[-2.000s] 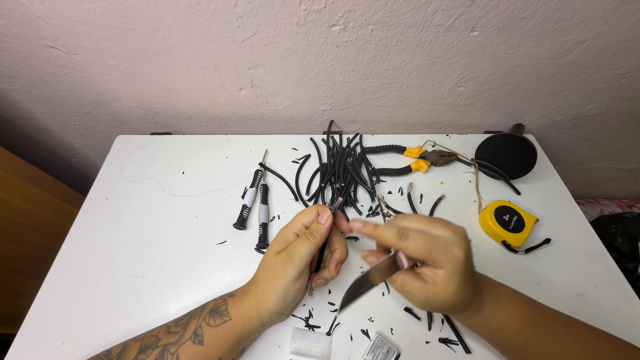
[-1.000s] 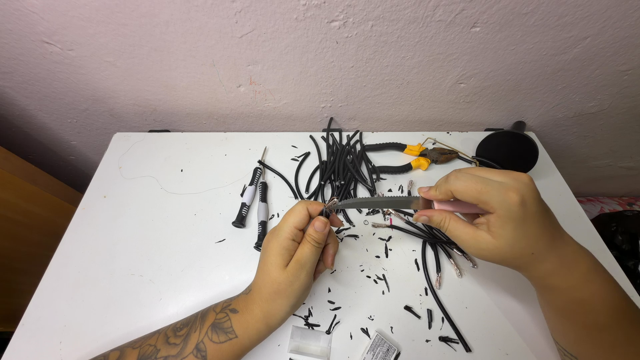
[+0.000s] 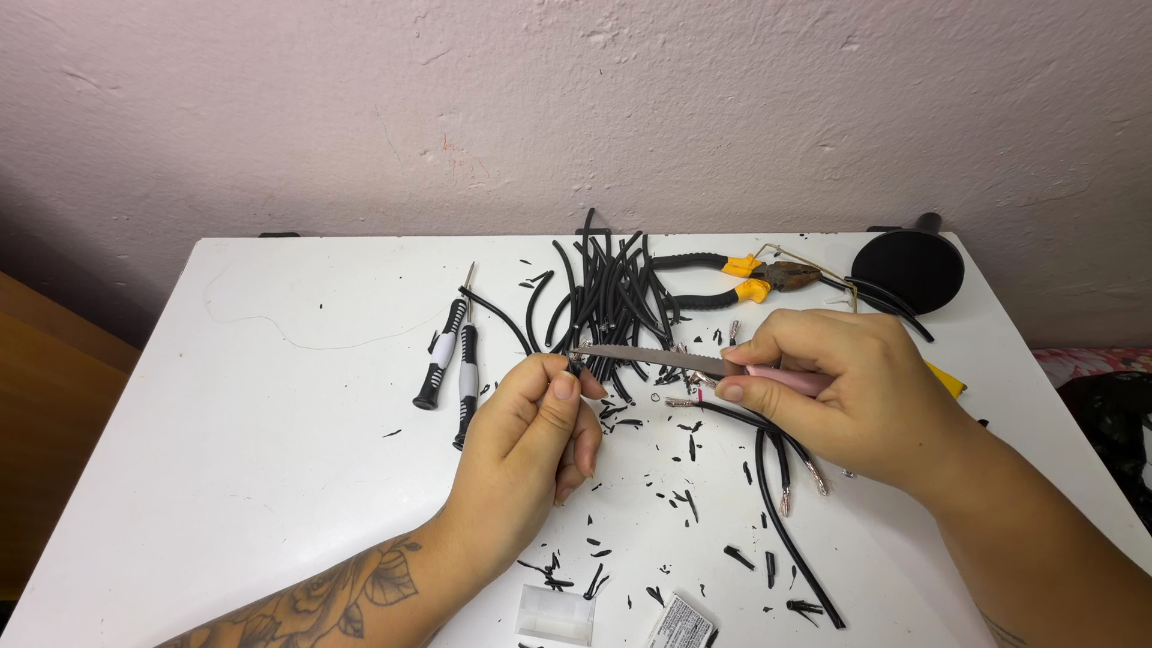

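My left hand (image 3: 540, 423) pinches a short black cable between thumb and fingers; only its end shows, with a little bare wire, and the rest is hidden in the hand. In my right hand (image 3: 828, 396) is a serrated knife (image 3: 648, 357) with a pink handle, its blade reaching left so that the tip lies at that cable end. Behind the blade is a pile of cut black cables (image 3: 616, 288). Below and beside my right hand lie several cables with bare copper ends (image 3: 792, 531).
Pliers (image 3: 756, 274) with black and yellow grips lie behind, near a round black object (image 3: 907, 270). Two screwdrivers (image 3: 441, 355) lie left of my left hand. Black insulation scraps (image 3: 738, 557), a clear plastic piece (image 3: 554, 614) and a printed label (image 3: 681, 623) are in front. A yellow tape measure (image 3: 947, 380) is mostly hidden.
Two seconds ago the knife pointed down toward the front, beside my left hand; since then my right hand has moved up and right, and the blade has come to the cable end.
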